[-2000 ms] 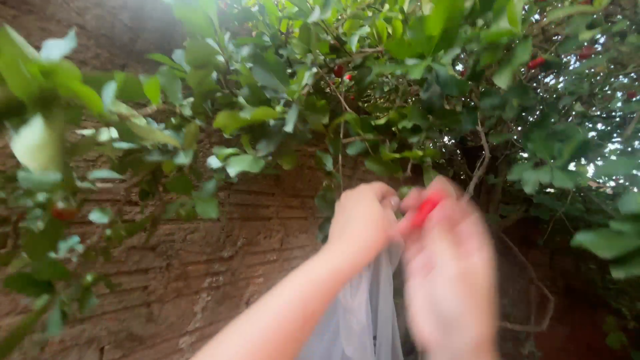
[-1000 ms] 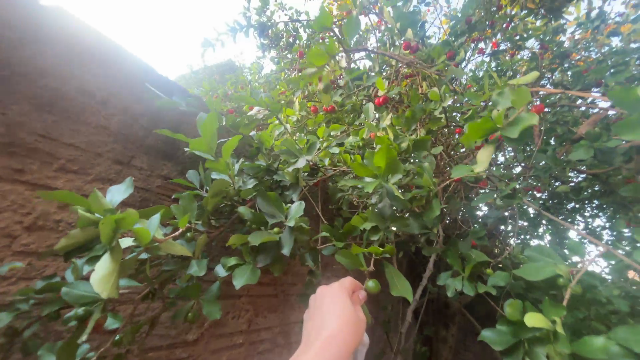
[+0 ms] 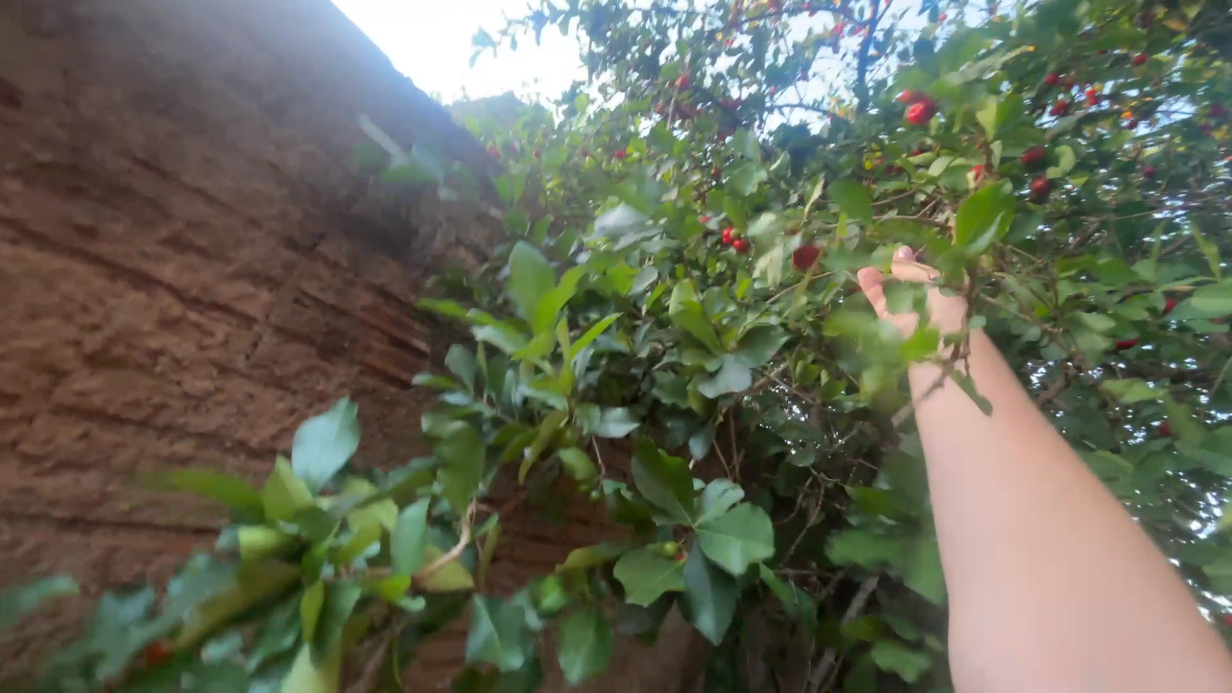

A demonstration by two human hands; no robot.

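Observation:
My right hand (image 3: 914, 294) reaches up from the lower right into the leafy branches of a fruiting bush, thumb and a finger apart. Leaves and a twig cover part of the hand and wrist, and no fruit shows in it. Just left of its fingertips hangs a dark red fruit (image 3: 806, 257). Farther left is a small cluster of red fruits (image 3: 735, 241), and above the hand hangs a brighter red fruit (image 3: 919, 113). My left hand is out of view.
A rough brown masonry wall (image 3: 192, 289) rises along the left side. Leafy branches (image 3: 327, 539) stick out in front of it at the lower left. Thin twigs cross around my right forearm. A green fruit (image 3: 671, 550) hangs low among leaves near the middle.
Two seconds ago both hands were together at a pale bag, with something red at the right one. Now only my right hand shows, up among the branches. The view has tilted upward.

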